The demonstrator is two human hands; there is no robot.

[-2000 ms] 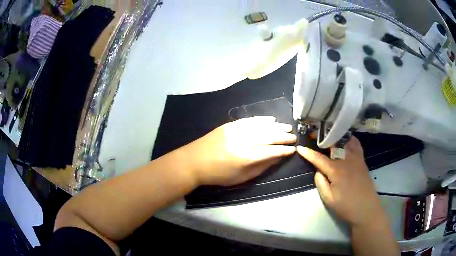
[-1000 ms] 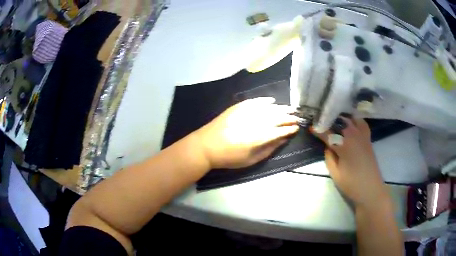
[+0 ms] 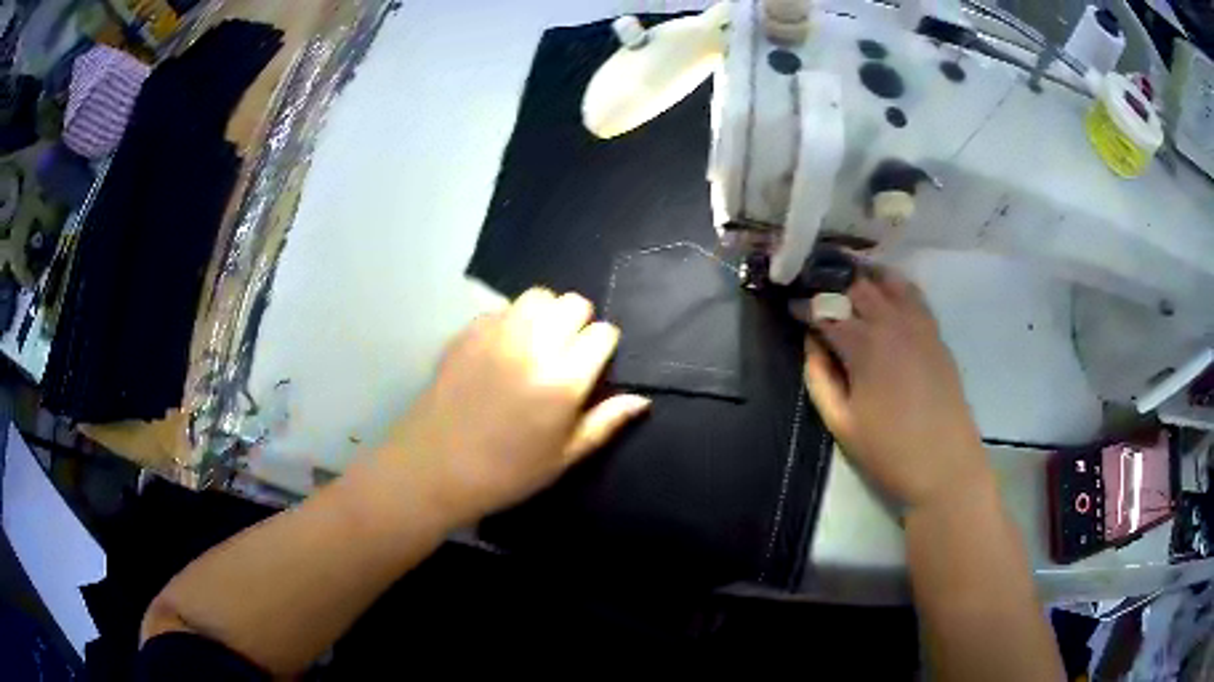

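A black garment panel [image 3: 586, 173] lies on the white table under the sewing machine head. A black patch pocket [image 3: 676, 320] lies on it, with pale stitching along its angled edge and near its straight edge. The presser foot [image 3: 754, 271] is at the pocket's upper right corner. My left hand [image 3: 513, 386] lies on the panel left of the pocket, fingers bent, thumb out, gripping nothing that I can see. My right hand [image 3: 889, 380] is right of the presser foot, its fingertips partly hidden behind the machine's parts; I cannot tell whether it grips the cloth.
The machine arm [image 3: 985, 173] fills the upper right, with a yellow-labelled white item [image 3: 1125, 127] on it. The lamp head [image 3: 652, 77] hangs over the panel. A smartphone [image 3: 1112, 493] lies at right. A stack of black cut cloth [image 3: 147, 240] and striped cloth [image 3: 104, 100] are at left.
The panel has turned, its double-stitched edge now running towards me on the right, and the pocket shows more fully. My left hand has moved left, away from the presser foot.
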